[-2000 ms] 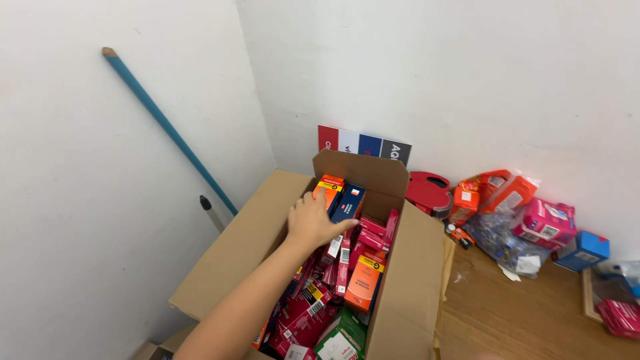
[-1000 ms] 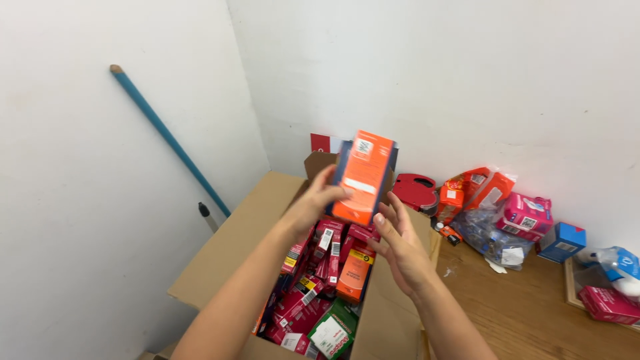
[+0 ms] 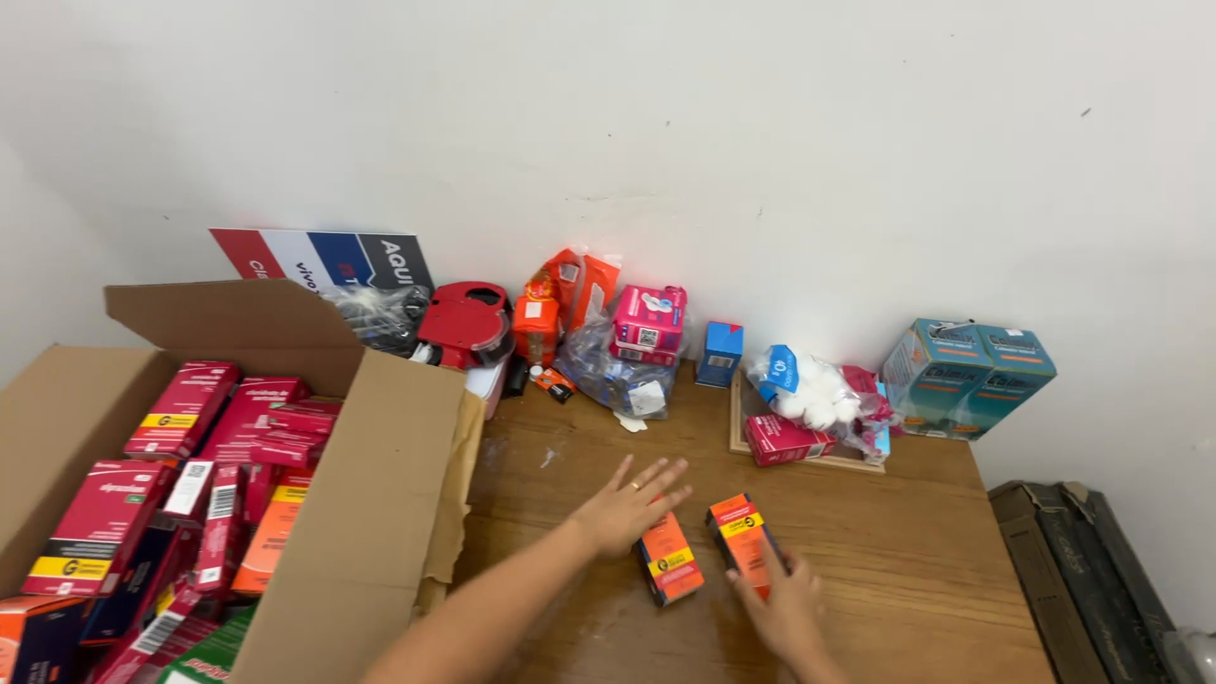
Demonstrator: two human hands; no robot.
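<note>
Two orange medicine cartons with yellow bands lie apart on the wooden tabletop (image 3: 912, 560). My left hand (image 3: 632, 513), a ring on one finger, is spread over the top end of the left carton (image 3: 673, 562); whether it touches is unclear. The fingers of my right hand (image 3: 784, 594) rest at the lower part of the right carton (image 3: 744, 537), and its grip is partly hidden. To the left stands an open cardboard box (image 3: 380, 494) filled with medicine cartons, mostly magenta (image 3: 95, 522), some orange, dark blue and green.
Along the wall are a red tape dispenser or labeller (image 3: 465, 323), a pink package (image 3: 649, 318), a blue carton (image 3: 720, 353) and a wooden tray (image 3: 860, 465) with a bag of cotton balls (image 3: 819, 389). Teal cartons (image 3: 969, 375) stand at the right; dark flattened boxes (image 3: 1083, 570) lean beyond the table edge.
The view has swung right. Both hands have moved from above the cardboard box to the tabletop. Orange cartons now lie on the wood there; a second ago, an orange carton was held up between the hands.
</note>
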